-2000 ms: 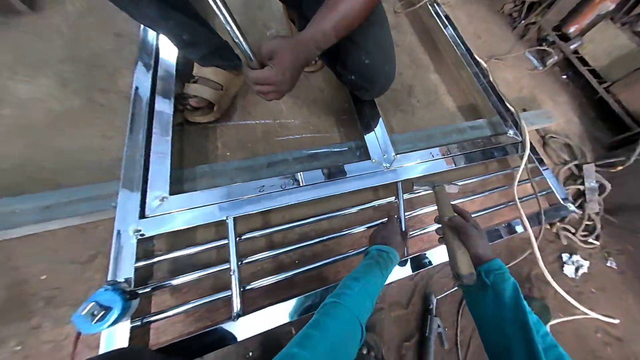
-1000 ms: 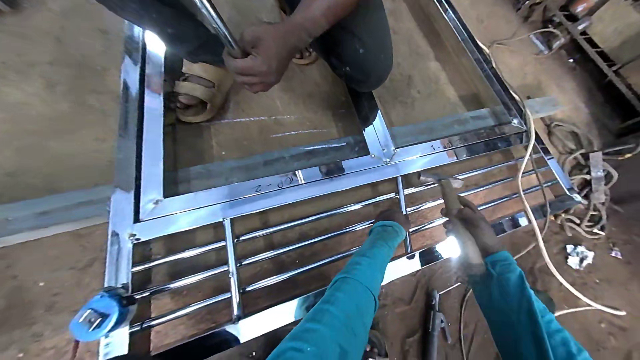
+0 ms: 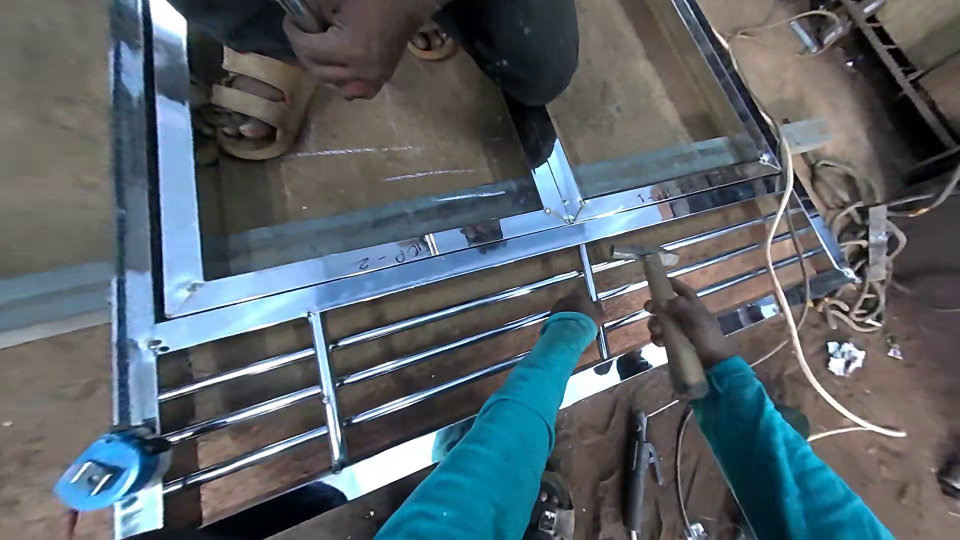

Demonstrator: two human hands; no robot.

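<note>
My right hand (image 3: 688, 324) grips the wooden handle of a hammer (image 3: 664, 300); its metal head lies over the polished bars, just right of an upright bar (image 3: 589, 274). My left hand (image 3: 579, 305) reaches down at that upright, among the horizontal bars (image 3: 450, 313) of a shiny metal frame (image 3: 390, 287). Its fingers are mostly hidden behind the sleeve and bars. A blue tape measure (image 3: 105, 471) sits on the frame's lower left corner.
Another person's hand (image 3: 349, 49) holds a metal piece above the frame; a sandalled foot (image 3: 255, 105) is inside it. A pale cable (image 3: 784, 262) crosses the frame's right end. An electrode holder (image 3: 638, 472) and crumpled foil (image 3: 845, 358) lie on the ground.
The hammer, held in my right hand throughout, has shifted slightly against the bars. My left hand stays near the same upright. The other person's hand has moved left from where it was two seconds ago.
</note>
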